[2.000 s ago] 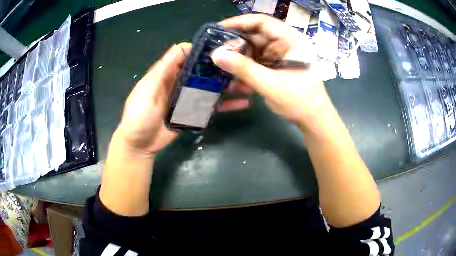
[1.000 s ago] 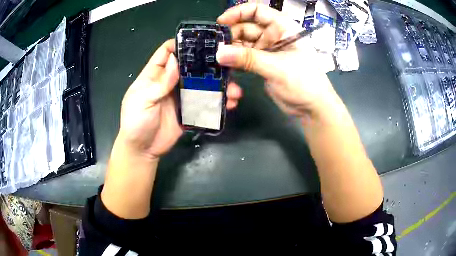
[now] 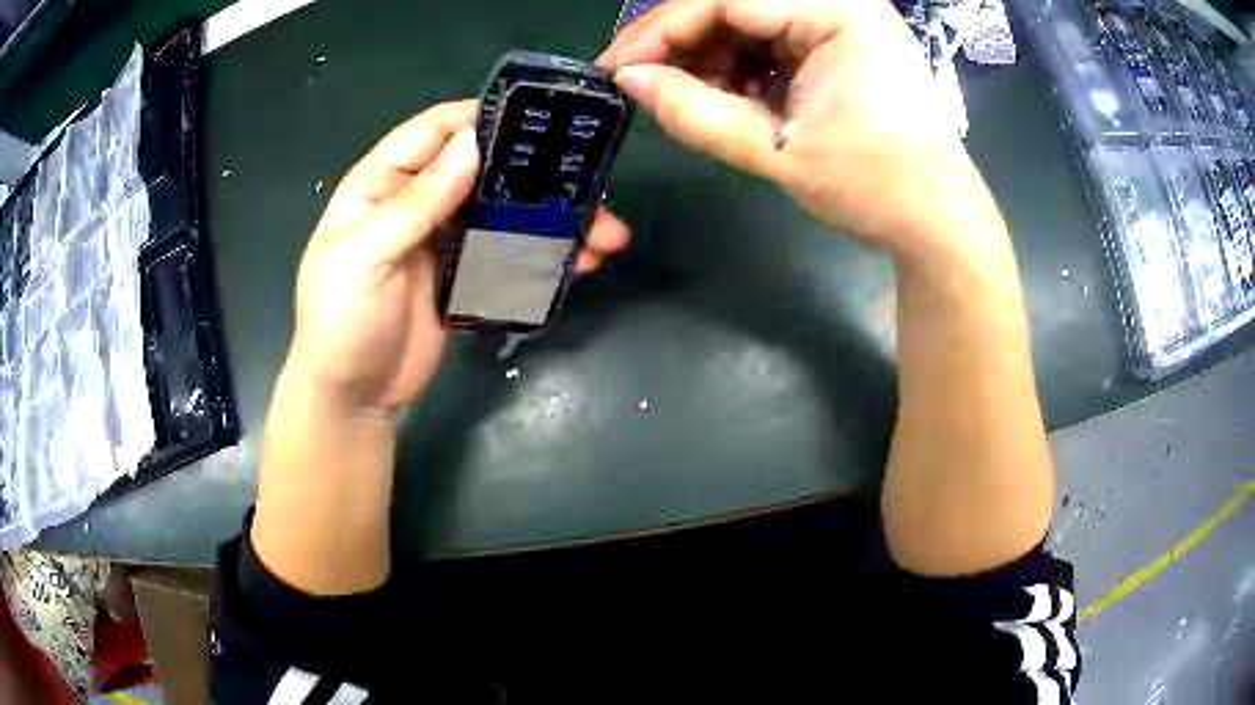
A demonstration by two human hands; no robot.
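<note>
A black phone housing point(image 3: 487, 145) holds a long board with a dark half at the top, a blue band point(image 3: 529, 219) in the middle and a pale grey rectangle point(image 3: 508, 277) at the lower end. My left hand point(image 3: 372, 269) grips it by its sides, slightly tilted, above the mat. My right hand point(image 3: 812, 117) is at the housing's top right corner, with thumb and index fingertips together there. Whether a tiny part is pinched between them cannot be told. A small tip of something thin shows by the right palm; the rest is hidden by the hand.
A translucent white tray point(image 3: 76, 317) lies on a black tray point(image 3: 186, 324) at the left. A clear pocketed tray point(image 3: 1170, 207) is at the right edge. A pile of boards point(image 3: 980, 30) is at the back, partly behind my right hand. Tiny white scraps lie on the green mat point(image 3: 688, 455).
The phone has moved slightly left and changed its tilt. My right thumb has gone from the dark upper half to the top right corner. The thin dark stick is now mostly hidden.
</note>
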